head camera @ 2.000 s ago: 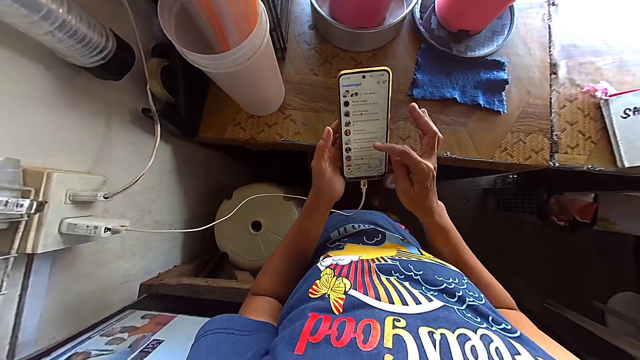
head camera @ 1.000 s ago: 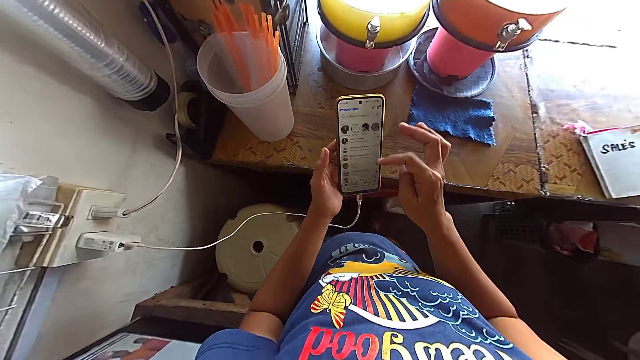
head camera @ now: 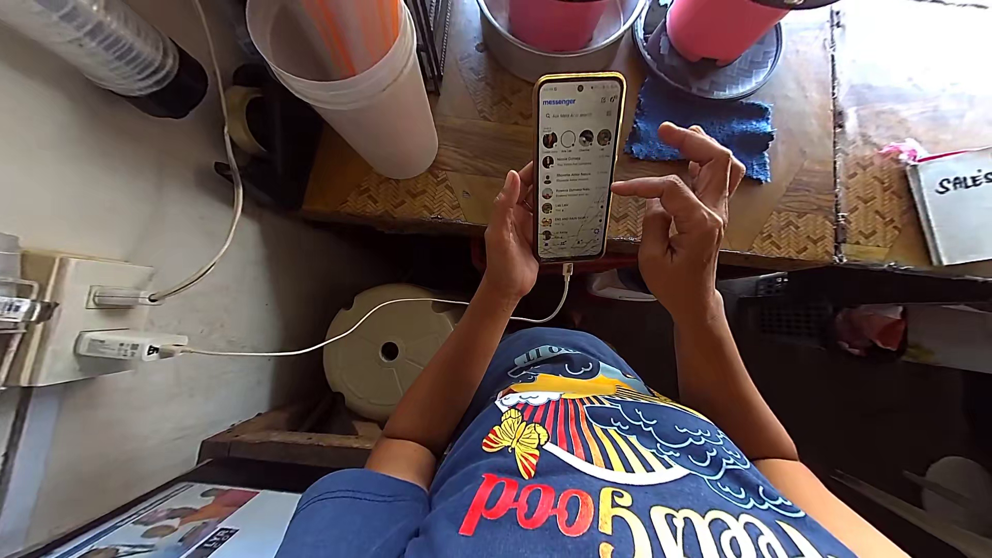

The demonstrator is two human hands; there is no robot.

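My left hand (head camera: 511, 232) holds a smartphone (head camera: 577, 170) in a yellow case upright from its left side. A list with small round pictures shows on the lit screen. From the phone's lower end a white charging cable (head camera: 372, 314) runs to a white charger (head camera: 128, 346) in a wall socket. Just right of the phone is my right hand (head camera: 690, 209), its index finger pointing at the screen's right edge, its fingers apart and holding nothing. Whether that fingertip touches the phone cannot be told.
On the wooden counter (head camera: 496, 147) are a white plastic container (head camera: 364, 116) with orange straws, a blue cloth (head camera: 697, 128), a round metal pan (head camera: 511, 50) and a dark round tray (head camera: 717, 77) under pink vessels, and a notebook (head camera: 957, 205). A round plastic stool (head camera: 372, 372) stands below.
Two seconds ago my right index finger was over the lower screen; now it is at the right edge. The screen list has shifted, and round pictures now show in a row near its top.
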